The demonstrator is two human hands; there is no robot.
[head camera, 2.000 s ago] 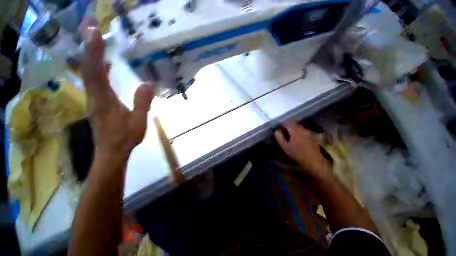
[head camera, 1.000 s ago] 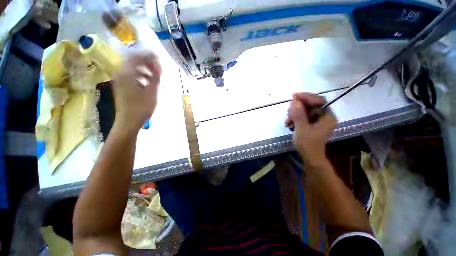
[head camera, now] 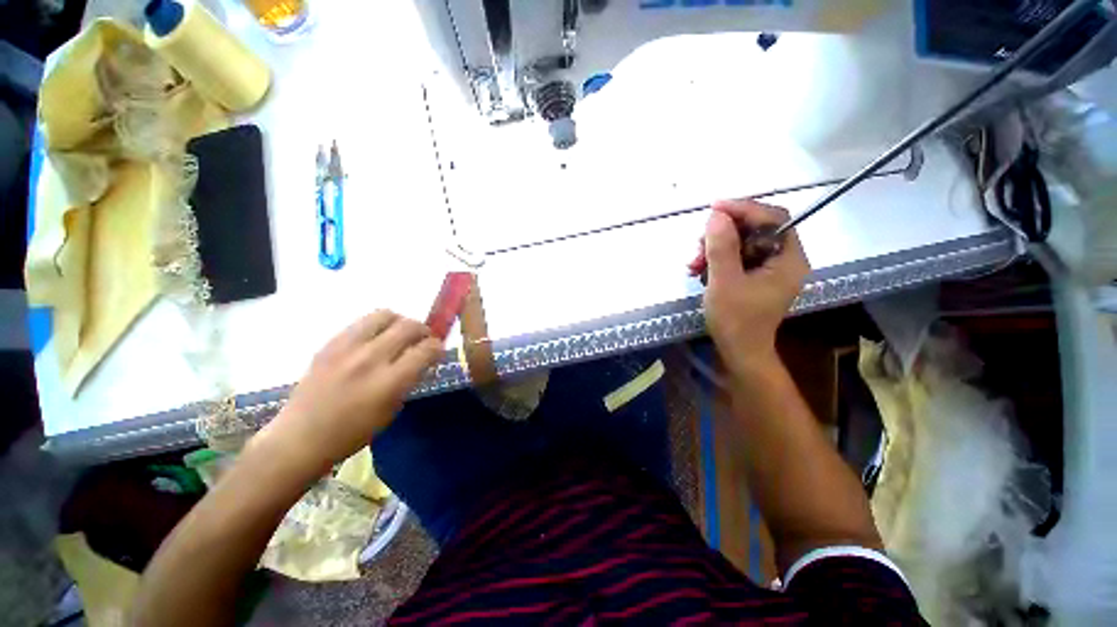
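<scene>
My right hand (head camera: 756, 276) is closed around the dark handle of a screwdriver (head camera: 888, 150), whose long thin steel shaft points up to the right, over the table. My left hand (head camera: 365, 374) is at the table's front edge, its fingers on the brown strip's red end (head camera: 448, 305). The tan-brown part of the strip (head camera: 475, 341) lies beside it and hangs over the edge. The sewing machine head (head camera: 784, 61) stands upright behind, its needle bar area (head camera: 561, 110) above the white table (head camera: 588, 196).
Blue thread snips (head camera: 331, 211), a black phone (head camera: 233, 213), yellow fabric (head camera: 116, 263) and a thread cone (head camera: 211, 55) lie on the left. A drink container (head camera: 279, 12) is at the back left. Black scissors handles (head camera: 1026, 202) are at the right, with whitish fabric (head camera: 980, 429) below.
My left hand has come down from above the table's left side to the strip at the front edge. The red end now shows. My right hand still holds the screwdriver in nearly the same place.
</scene>
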